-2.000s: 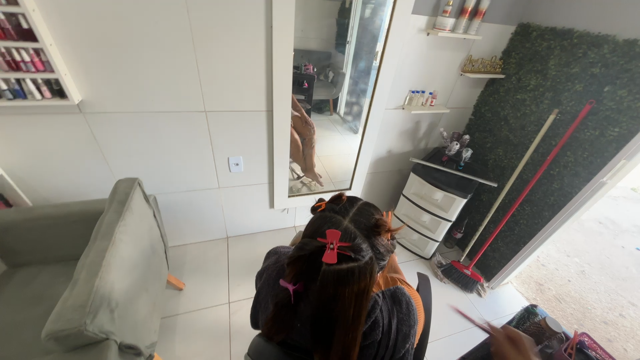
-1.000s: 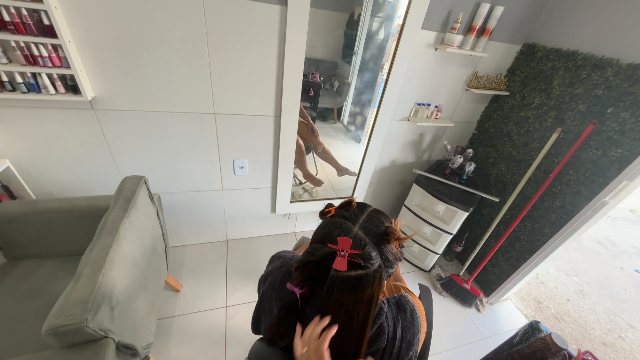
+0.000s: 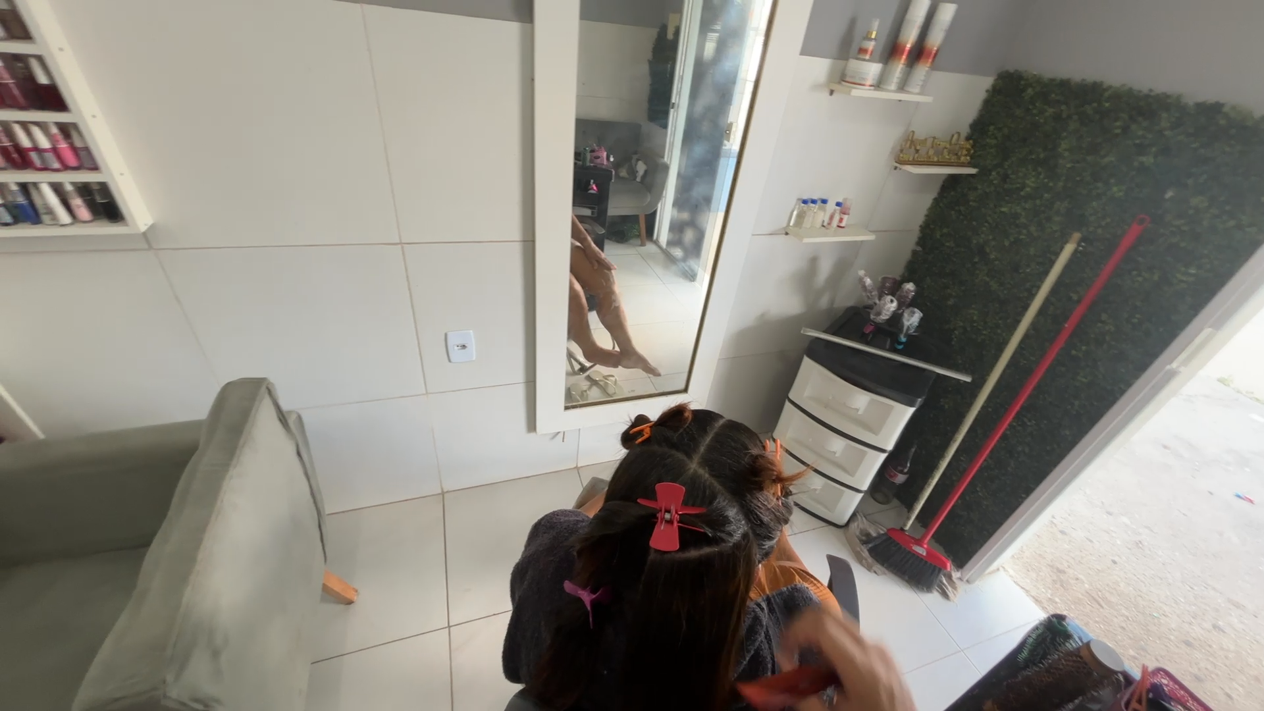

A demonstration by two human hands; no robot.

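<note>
My right hand (image 3: pixel 854 662), blurred, is closed around a red comb-like tool (image 3: pixel 787 684) at the lower right of a seated person's head. My left hand is out of view. The person's dark hair (image 3: pixel 691 602) is parted into sections and hangs straight at the back. A red hair clip (image 3: pixel 669 516) sits at the crown, and a purple clip (image 3: pixel 587 595) holds hair on the left. Orange clips (image 3: pixel 642 432) fasten the front sections. A dark towel (image 3: pixel 538 592) covers the shoulders.
Hairbrushes (image 3: pixel 1066 676) lie at the lower right. A grey-green armchair (image 3: pixel 212 553) stands left, a white-framed mirror (image 3: pixel 551 296) ahead. Beyond the person are a drawer unit (image 3: pixel 849 395) and a broom (image 3: pixel 913 553) leaning on the leafy panel (image 3: pixel 1096 158).
A hand that was on the hair at the lower middle one second ago has gone from view. My right hand has come in beside the hair with the red tool.
</note>
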